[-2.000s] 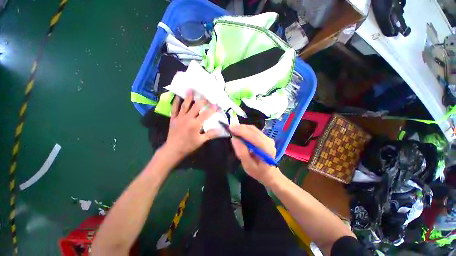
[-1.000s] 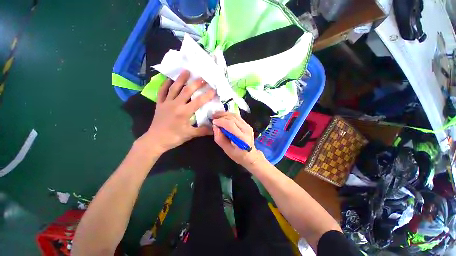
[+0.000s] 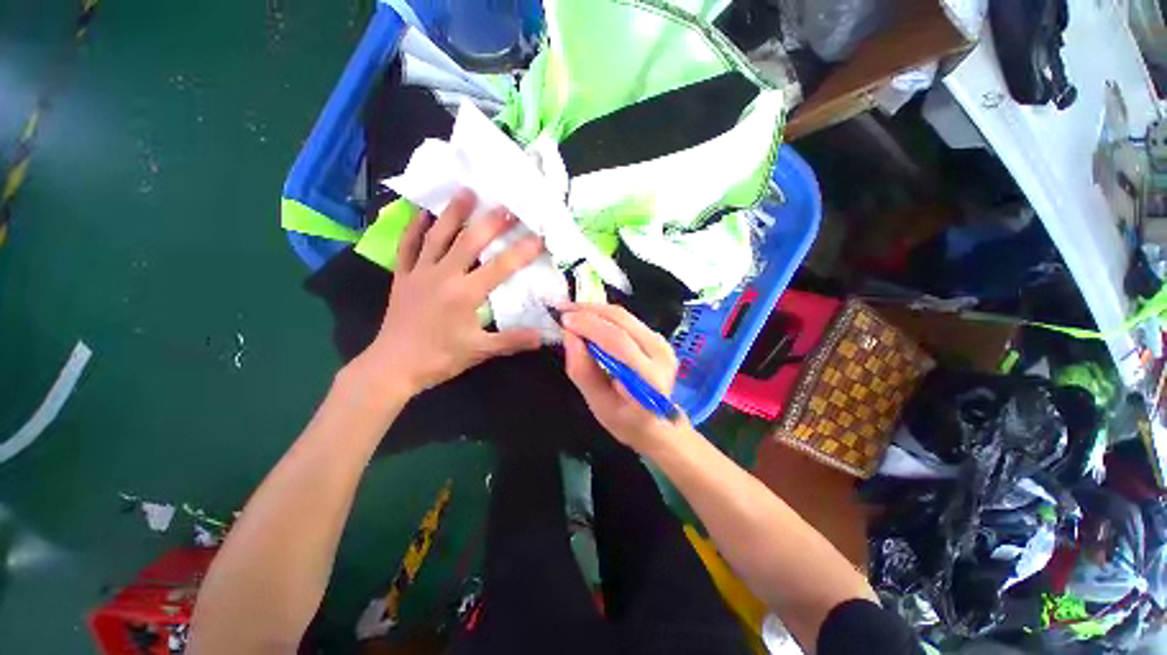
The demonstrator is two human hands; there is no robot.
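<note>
A white piece [image 3: 522, 292], fabric or paper, lies over a bundle at the near side of the blue basket [image 3: 778, 307]. My left hand [image 3: 448, 301] lies flat on it with fingers spread. My right hand [image 3: 621, 365] holds a blue pen [image 3: 630, 381], its tip at the white piece's lower right part. Black fabric [image 3: 422, 390] hangs below my hands over the basket's near edge. A bundle of neon-green, white and black cut pieces [image 3: 653, 96] fills the basket behind. Any marks on the white piece are too small to read.
A red stool with a brown checked seat [image 3: 855, 388] stands right of the basket. Black plastic bags [image 3: 985, 473] lie further right. A white table [image 3: 1043, 166] is at the upper right. A red crate [image 3: 154, 601] is at the lower left on the green floor.
My left hand stays on the white piece. My right hand with the pen moved left along it, then slightly right and down. The view has shifted, and the basket now sits further left and higher.
</note>
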